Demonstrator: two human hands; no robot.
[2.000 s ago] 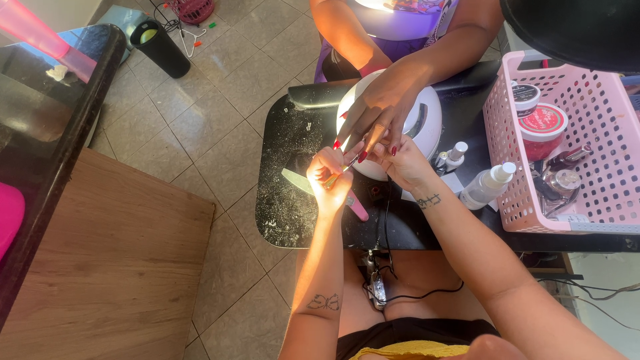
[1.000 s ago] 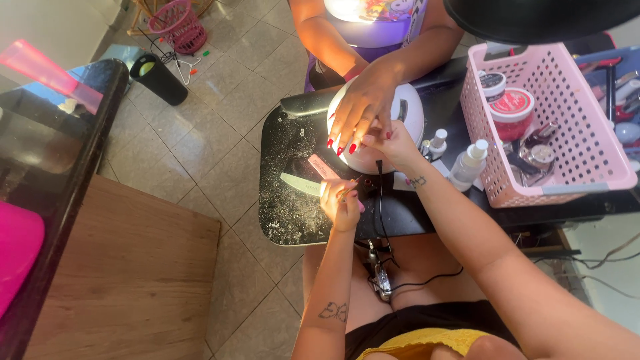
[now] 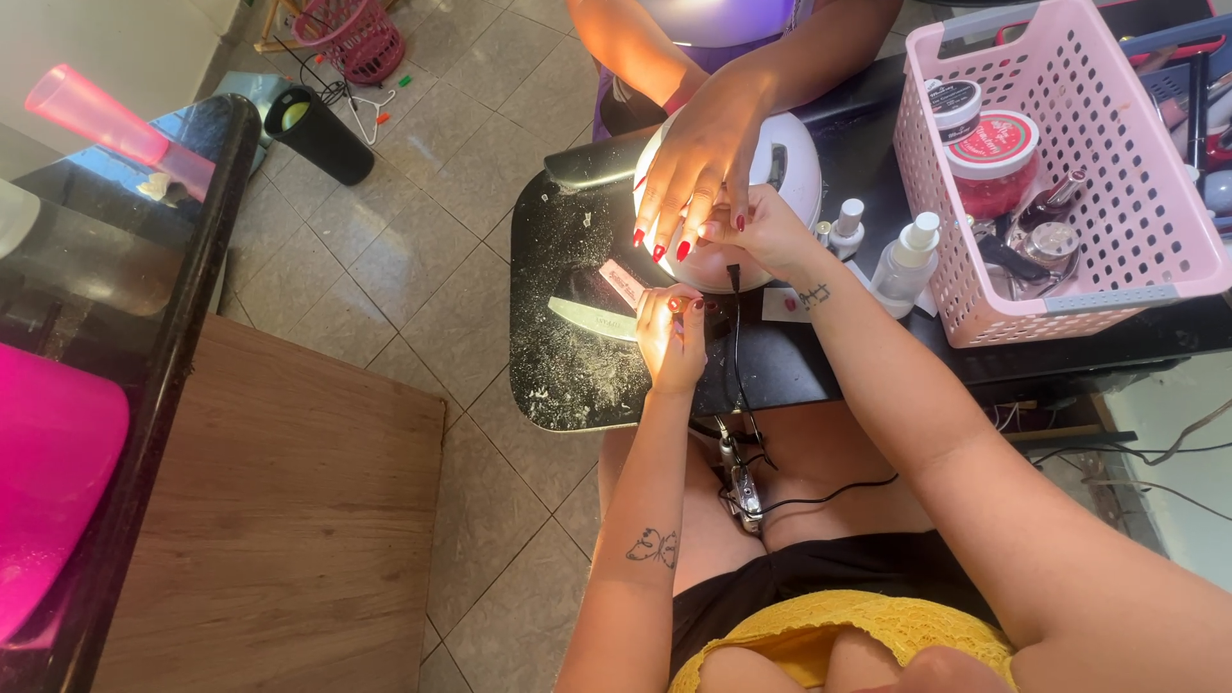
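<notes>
My left hand (image 3: 671, 337) is low over the black table (image 3: 577, 385), beside a pale curved nail file (image 3: 592, 318) and a pink nail file (image 3: 621, 282). Its fingers are curled; whether something small sits in them cannot be made out. My right hand (image 3: 765, 233) grips a finger of another person's hand (image 3: 707, 159), which has red nails and lies palm down over a white rounded nail lamp (image 3: 799, 159). Whitish dust is scattered on the table around the files.
To the right stand a white-capped bottle (image 3: 905, 265), a small white bottle (image 3: 847, 229) and a pink perforated basket (image 3: 1059, 306) holding jars. A black cable (image 3: 737, 356) hangs over the front edge toward a silver device (image 3: 743, 496). A dark counter (image 3: 183, 318) is at left.
My left hand has left the other person's fingers and moved down beside the files; the pink file, largely hidden before, now shows. My right hand still holds the other person's hand.
</notes>
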